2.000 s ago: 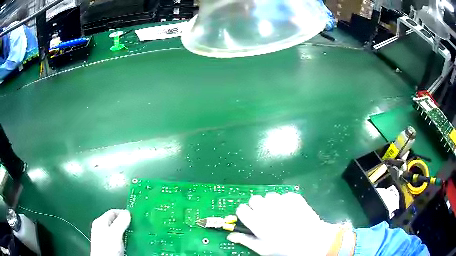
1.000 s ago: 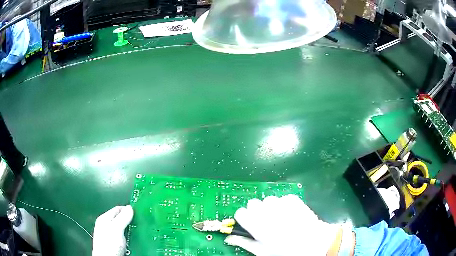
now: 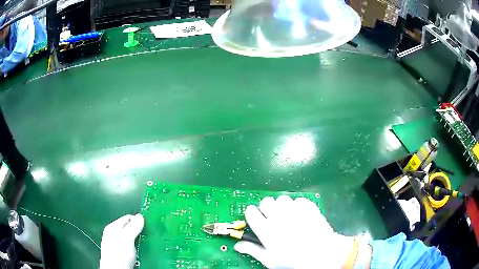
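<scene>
The green circuit board (image 3: 168, 226) lies on the green mat at the bottom centre, dotted side up, its lower edge out of the picture. My right hand (image 3: 294, 231), white-gloved, grips the yellow-and-black handles of the side cutters (image 3: 223, 228). The steel jaws point left over the middle of the board; whether they touch a lead is too small to tell. My left hand (image 3: 121, 240), white-gloved, holds the board's left edge between thumb and fingers and is cut off by the bottom of the frame.
A black divided box (image 3: 386, 192) with a yellow tape roll and bottle stands at right. A narrow board assembly (image 3: 459, 128) is at far right. A clear hood (image 3: 286, 31) hangs overhead. Clippings speckle the mat (image 3: 220, 105). A white bottle (image 3: 26, 236) stands lower left.
The board and left hand have shifted slightly right in view. The cutter jaws are now slightly higher in view. My right hand keeps its grip.
</scene>
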